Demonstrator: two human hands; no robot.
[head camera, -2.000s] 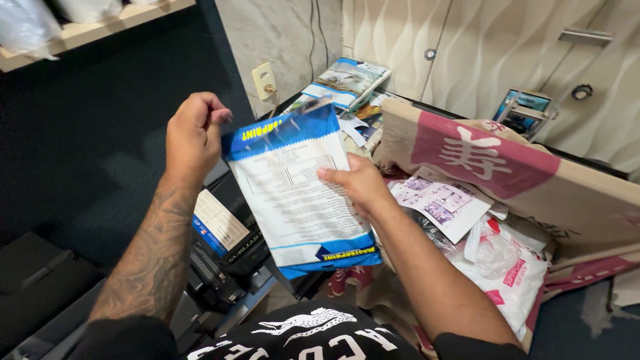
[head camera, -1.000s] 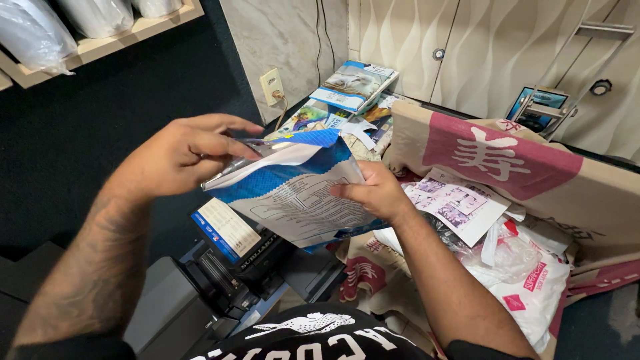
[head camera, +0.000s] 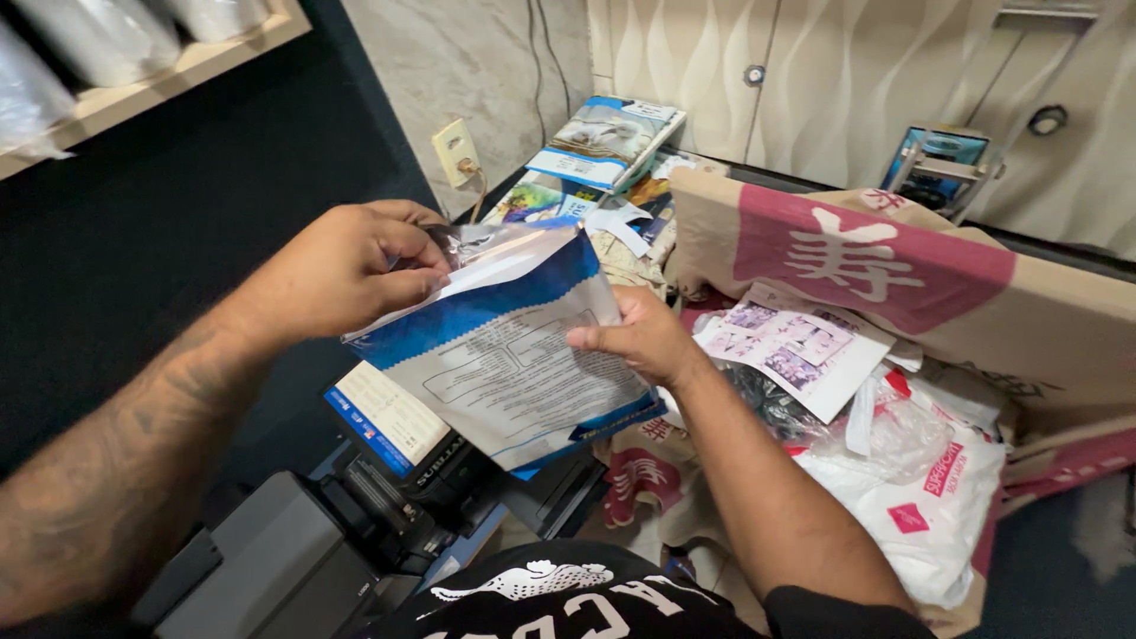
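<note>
A blue and white plastic paper packet with printed text is tilted in front of me, its upper end open and white paper showing inside. My right hand grips its right side, thumb on the printed face. At the open end is my left hand, fingers bent at the clear plastic lip and the white sheet edge; whether they pinch plastic or paper is hard to tell. Below the packet, a white and blue box rests on a black printer.
Paper packs lie piled at the back beside a wall socket. On the right, a beige and red cloth-covered container holds printed sheets and white plastic bags. A shelf with wrapped goods hangs upper left.
The packet's top has gone from flat to gaping, and it has tipped over from its earlier near-upright position. My left hand has moved from beside its top corner onto the opening.
</note>
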